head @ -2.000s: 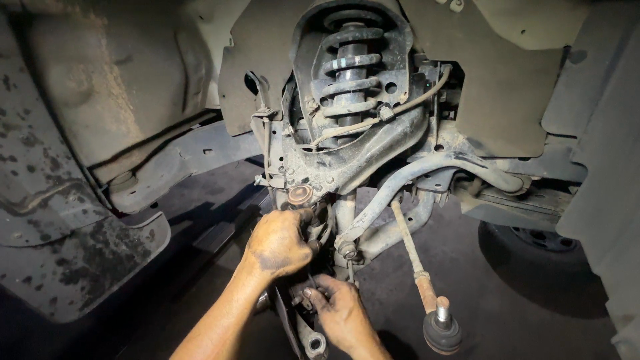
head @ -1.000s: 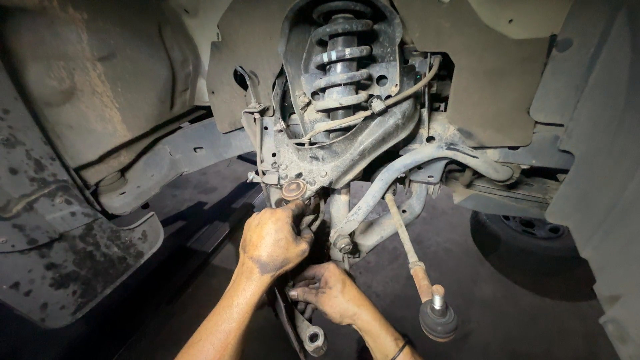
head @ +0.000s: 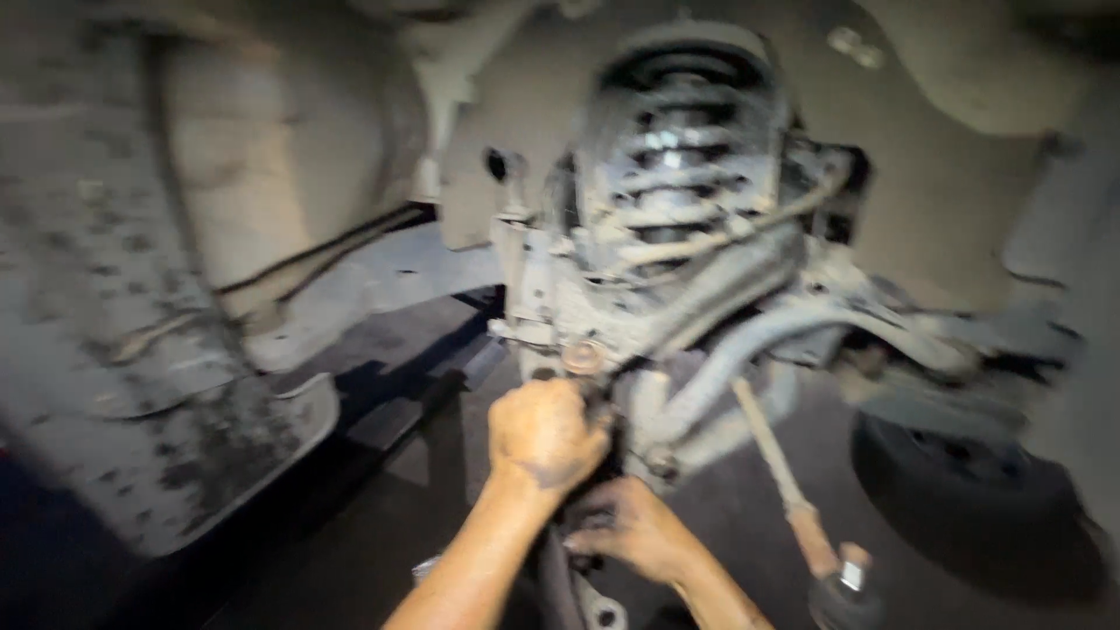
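Note:
Blur softens the whole view. My left hand (head: 544, 430) is closed around a dark part just below the round rusty top of a ball joint (head: 583, 357) at the end of the upper control arm (head: 726, 289). Lower and to the right, my right hand (head: 634, 529) has its bent fingers at a dark part of the steering knuckle (head: 556, 573); what the fingertips touch is hidden. A metal eye with a hole (head: 605, 612) shows beneath it. The coil spring (head: 674, 162) around the shock absorber stands above both hands.
The stabilizer bar (head: 770, 325) curves to the right of my hands. A tie rod (head: 770, 446) hangs down to its tie rod end (head: 844, 595). The spotted wheel-arch liner (head: 192, 455) is at left, the frame rail (head: 376, 271) behind, and a tyre (head: 971, 516) lies low at right.
The right hand has moved up slightly beside the knuckle since the earliest frame. The left hand stays just below the ball joint. The view has shifted and blurred.

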